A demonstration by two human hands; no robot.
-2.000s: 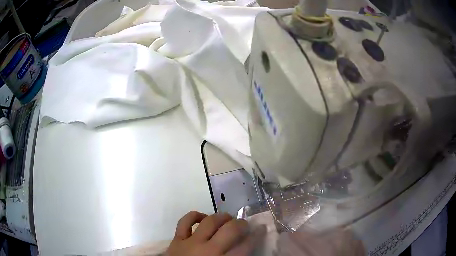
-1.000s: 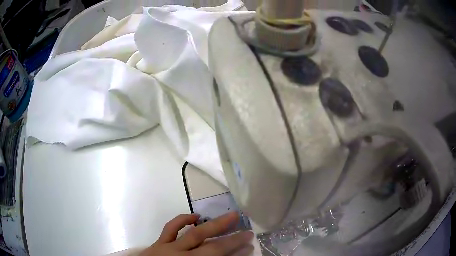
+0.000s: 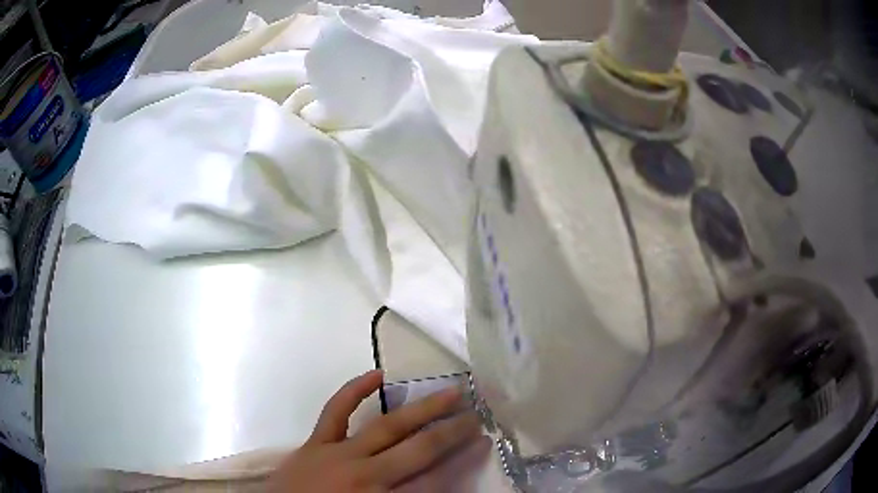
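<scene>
The white garment piece (image 3: 212,164) lies bunched across the back left of the table, and one strip runs down to the left side of the sewing machine head (image 3: 568,260). A cream piece (image 3: 193,474) shows at the bottom edge, beside my wrist. My left hand (image 3: 400,448) is palm down, fingers apart, over the shiny slide plate (image 3: 419,347) left of the needle area. Whether its fingertips press on cloth is unclear. The clear guard (image 3: 587,462) shows under the head. The needle and presser foot are hidden by the head. My right hand is not in view.
The machine arm fills the right side, with a pale upright knob (image 3: 640,77) and dark plugs on top. A blue and white tin can (image 3: 43,120) stands beyond the table's left edge. The raised table rim (image 3: 159,43) curves around the back.
My left hand has gone from curled fingers to spread ones. The blurred right hand at the bottom right has left the view. The camera view has shifted, and the machine head looks larger than two seconds ago.
</scene>
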